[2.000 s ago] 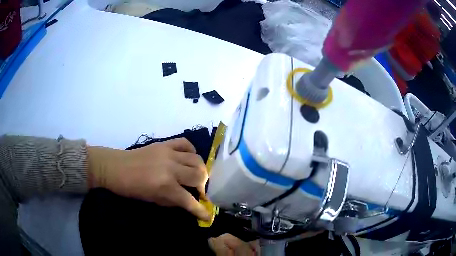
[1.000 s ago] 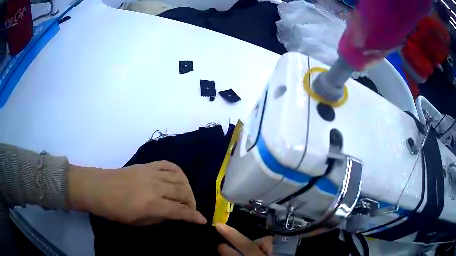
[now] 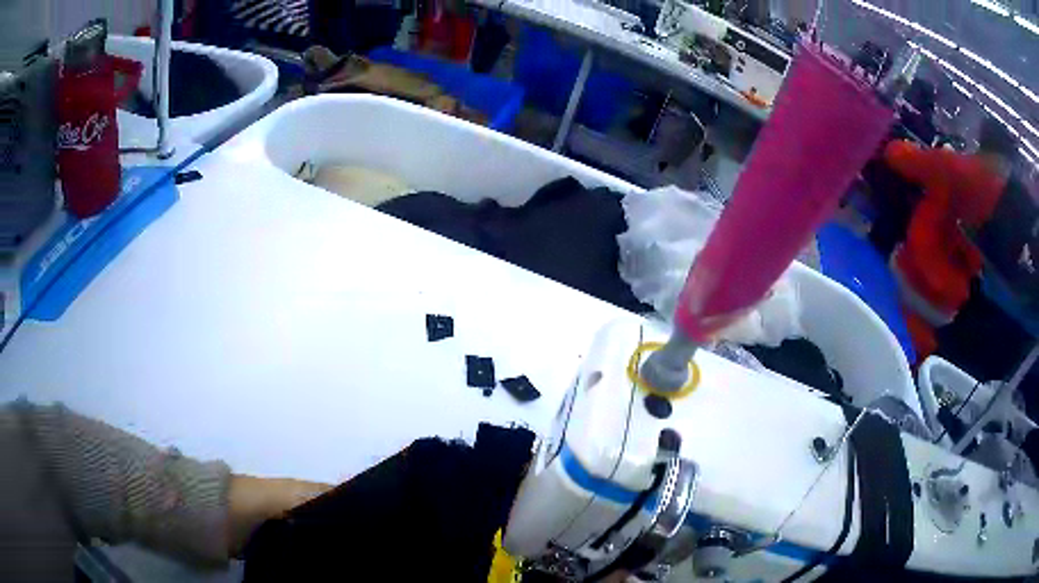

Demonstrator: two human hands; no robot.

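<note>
A black fabric panel (image 3: 393, 512) with a frayed far edge lies at the left of the sewing machine's white head (image 3: 592, 461), at the bottom of the view. A short piece of the yellow strip (image 3: 502, 560) shows between fabric and machine head. The needle area is below the picture's edge. My left wrist (image 3: 268, 501) comes in from the left in a knitted sleeve; the fabric hides the hand and fingers. My right hand is not clearly visible. Several small black squares (image 3: 480, 371) lie loose beyond the fabric.
A white trough (image 3: 342, 125) behind the table (image 3: 285, 308) holds dark fabric (image 3: 524, 233) and crumpled whitish plastic (image 3: 672, 245). A pink cylinder (image 3: 786, 194) stands on the machine. A red bottle (image 3: 89, 142) is at far left. A person in red (image 3: 940, 228) is at back right.
The view has tilted up, so machine and fabric sit lower and more of the trough and room shows. The fabric now covers my left hand, and my right hand has dropped out of clear view.
</note>
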